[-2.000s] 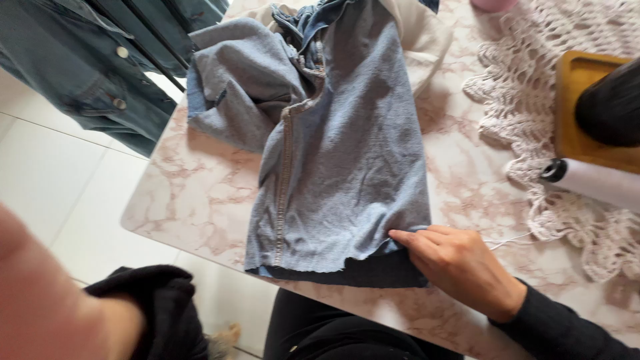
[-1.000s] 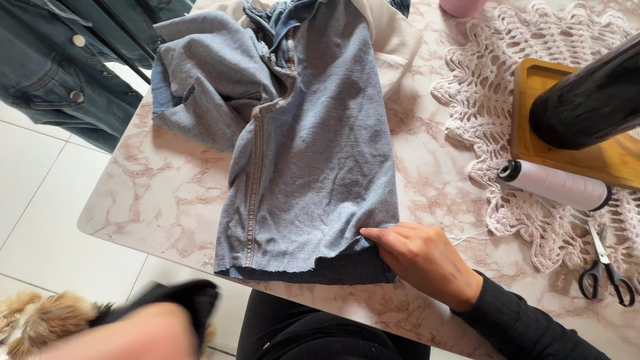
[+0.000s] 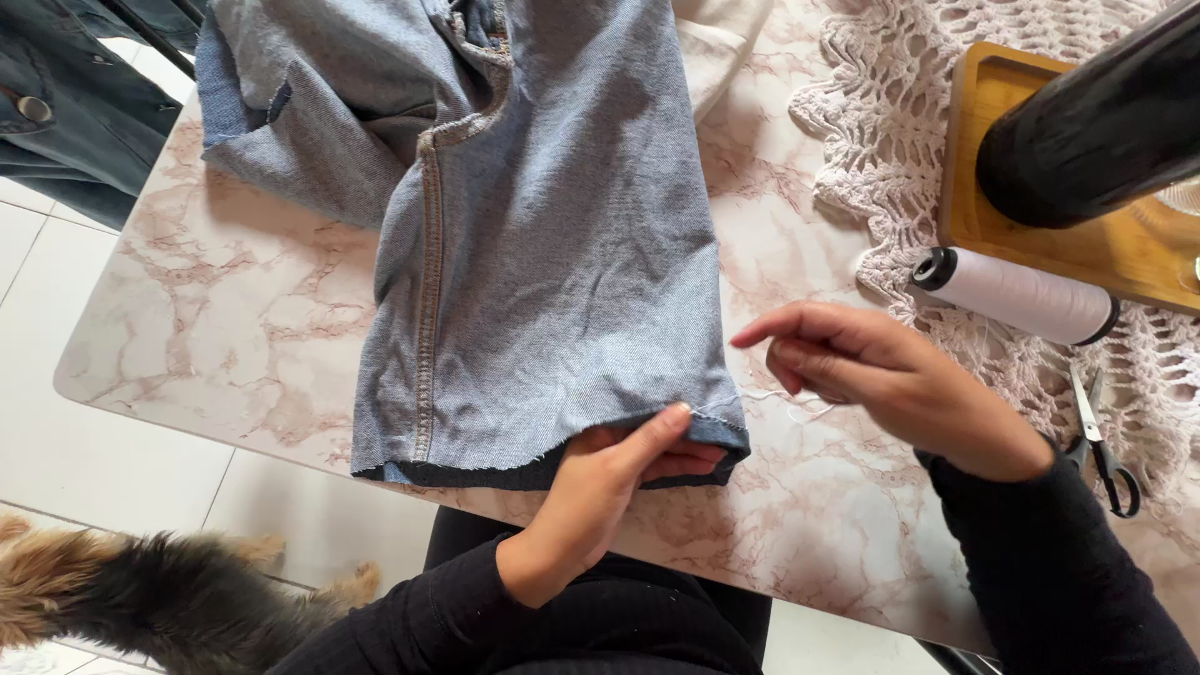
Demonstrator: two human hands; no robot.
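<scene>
Inside-out denim shorts or cut jeans (image 3: pixel 572 234) lie on the marble-patterned table, their raw leg edge toward me. My left hand (image 3: pixel 623 469) pinches the folded hem near its right corner, thumb on top and fingers beneath. White stitches run along the fold beside my thumb. Just right of the cloth hovers my right hand (image 3: pixel 834 370), index finger extended and the other fingers curled; whether a needle is between them cannot be told. A loose white thread (image 3: pixel 797 401) trails from the hem corner below this hand.
A thread cone (image 3: pixel 1022 295) and black-handled scissors (image 3: pixel 1097 441) lie on a crocheted cloth (image 3: pixel 872 178) at right, near a wooden tray (image 3: pixel 966 141) bearing a black cylinder (image 3: pixel 1097 122). Denim garments (image 3: pixel 75 112) hang at upper left. A furry dog (image 3: pixel 178 591) is on the tiled floor.
My left hand has come from the lower left onto the hem and grips it. My right hand has let go of the hem corner and is raised beside it. The view has moved closer.
</scene>
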